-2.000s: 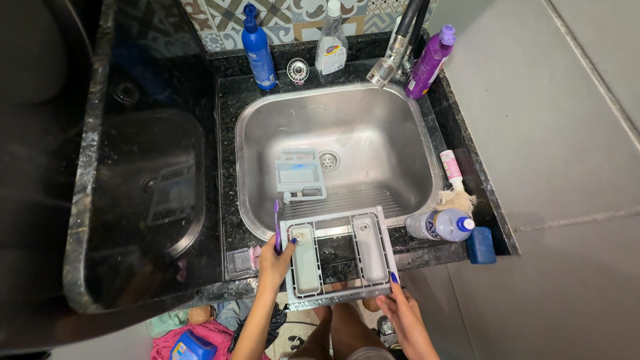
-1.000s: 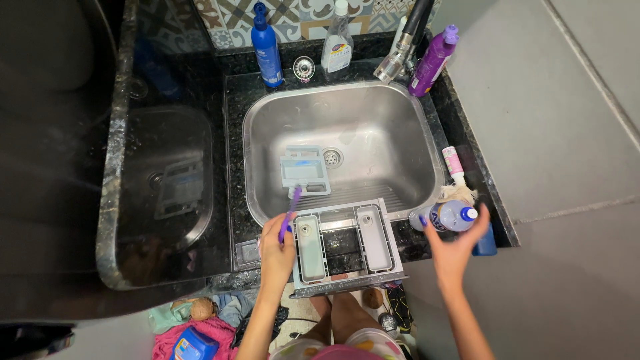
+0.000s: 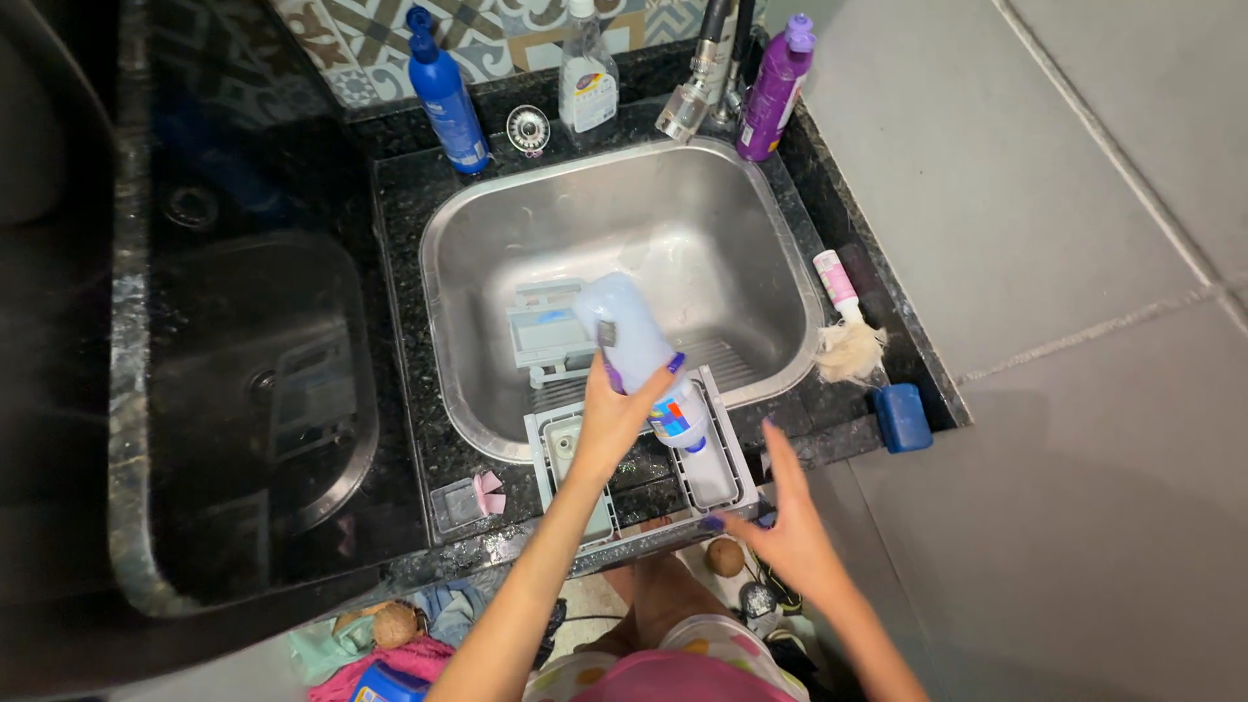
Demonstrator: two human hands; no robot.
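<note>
My left hand grips a translucent plastic bottle with pale liquid, tilted with its blue tip pointing down over the right compartment of a grey plastic dispenser drawer. The drawer lies across the sink's front edge and the granite counter. Fingers apart and holding nothing, my right hand is beside the drawer's lower right corner. A grey plastic insert lies in the stainless steel sink, partly behind the bottle. The purple brush seen earlier is largely hidden; a bit of purple shows at my left hand.
A blue bottle, a sink strainer, a clear bottle and a purple bottle stand behind the sink near the faucet. At right are a pink-and-white tube, fibrous material and a blue block.
The bottle that stood at the sink's right front corner is now in my left hand, tipped over the drawer. My right hand, which was at that bottle, is now lower and open near the drawer.
</note>
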